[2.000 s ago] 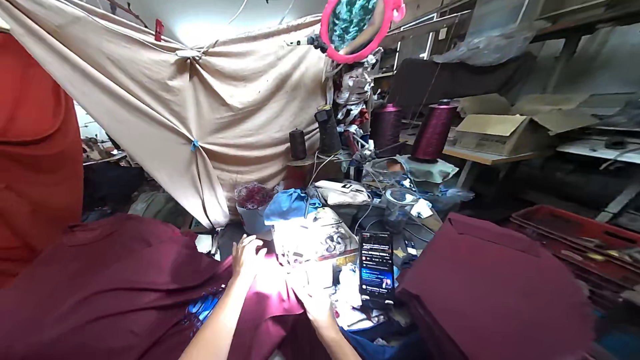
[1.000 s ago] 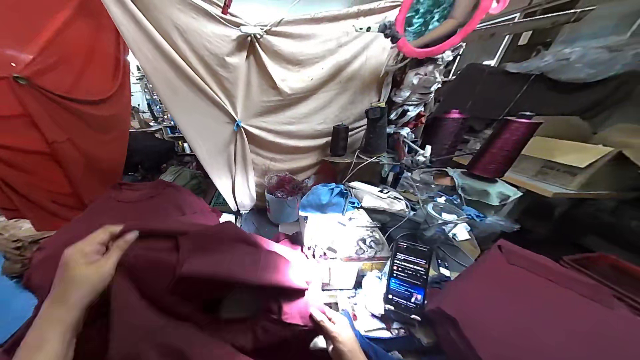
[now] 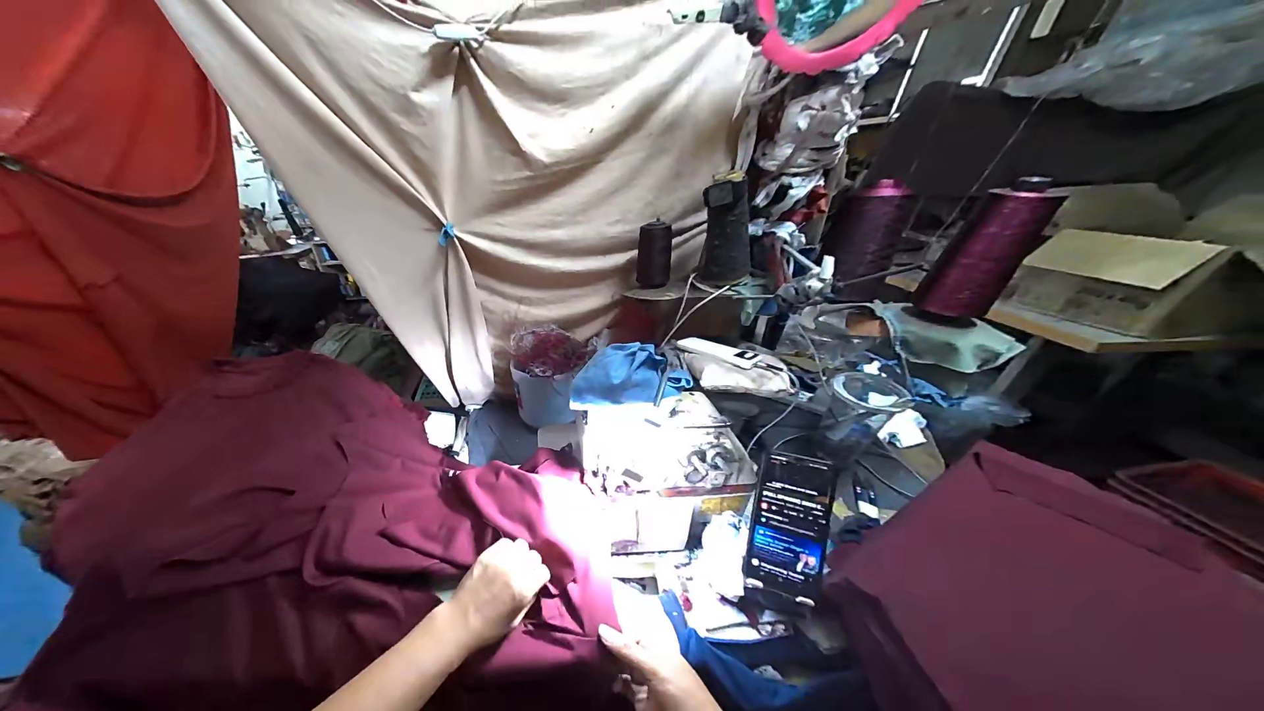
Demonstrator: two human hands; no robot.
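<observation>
Maroon fabric (image 3: 375,533) lies bunched across the lower left and reaches under the bright light of a sewing machine (image 3: 671,454). My left hand (image 3: 499,588) is closed on a fold of this cloth. Just right of it, my right hand (image 3: 652,667) pinches the cloth edge between thumb and fingers, near the machine's front; its lower part is cut off by the frame. Glare hides the needle area. A blue cloth (image 3: 620,375) rests on top of the machine. To its right stands a smartphone (image 3: 790,528) with its screen lit.
More maroon fabric (image 3: 1066,592) is piled at right. Behind the machine are a bucket of thread scraps (image 3: 543,390), dark thread cones (image 3: 726,232), a maroon thread cone (image 3: 987,252) and a cardboard box (image 3: 1116,281). A beige curtain (image 3: 583,148) hangs behind.
My left hand has moved right from the far left of the cloth to beside the machine and closed on a fold. The raised fabric has come down. My right hand remains at the cloth's edge.
</observation>
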